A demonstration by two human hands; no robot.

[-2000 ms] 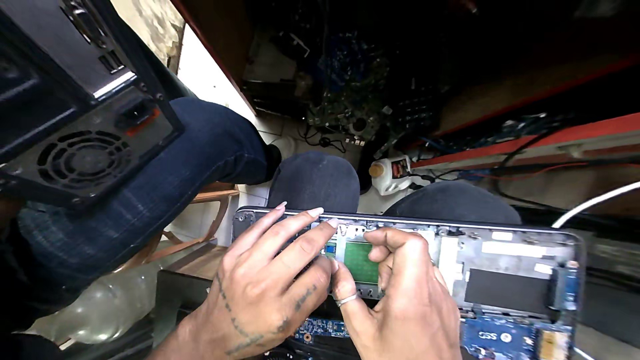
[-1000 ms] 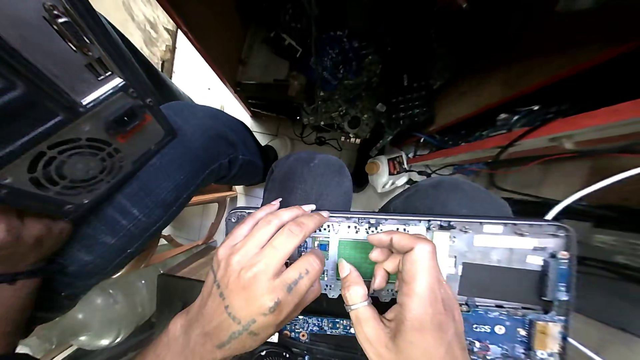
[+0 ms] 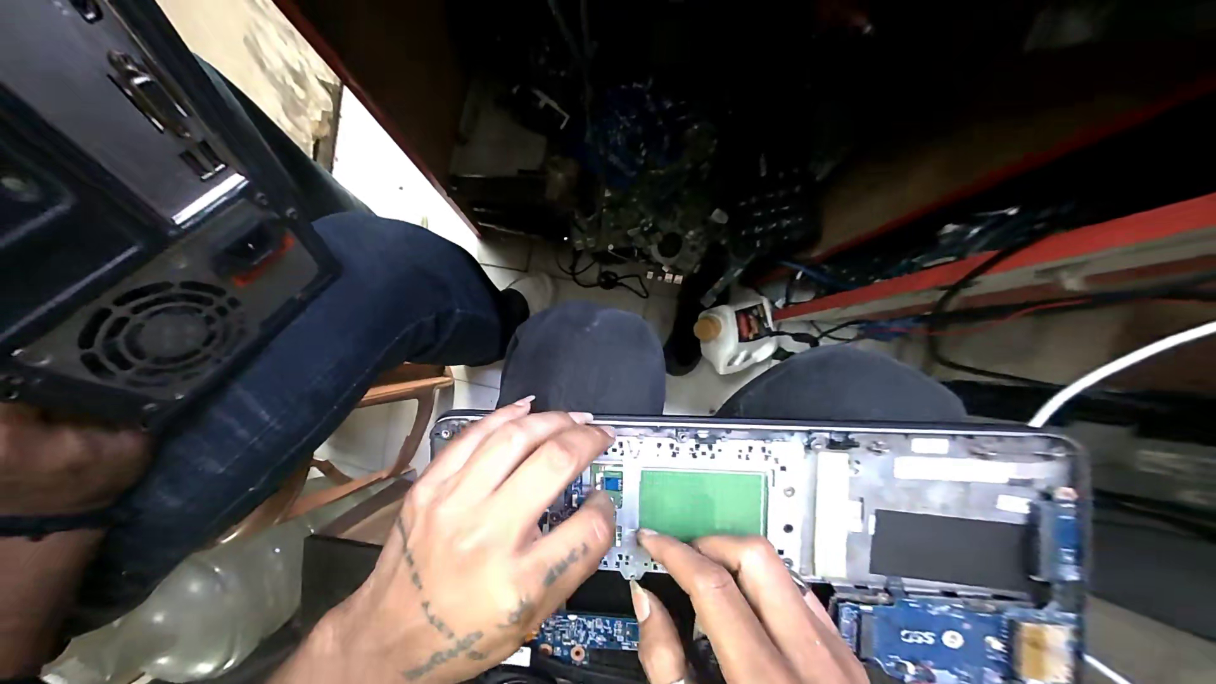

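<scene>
An opened laptop base (image 3: 950,456) lies across my lap, its inside facing up. My left hand (image 3: 513,532) rests spread on its left part, fingertips at the far edge. My right hand (image 3: 741,598) touches the near edge of the green touchpad board (image 3: 703,503) and its metal bracket with the index finger; the thumb is at a tab of the bracket. Whether it grips the bracket is unclear. A blue circuit board (image 3: 936,636) sits at the near right of the base, and another (image 3: 589,635) shows between my hands. My palms hide parts of the base.
At the left, another person's hand (image 3: 66,465) is beside a desktop computer case (image 3: 171,332) on their jeans-clad leg. Beyond my knees stands a white jug (image 3: 736,337) near cables and a red-edged shelf (image 3: 997,256). Circuit boards (image 3: 665,209) lie farther back. A white cable (image 3: 1121,366) curves at right.
My right hand has moved nearer and down from the touchpad's face, leaving more of the green board uncovered. My left hand stays on the base. The other person's hand has come into view at the left.
</scene>
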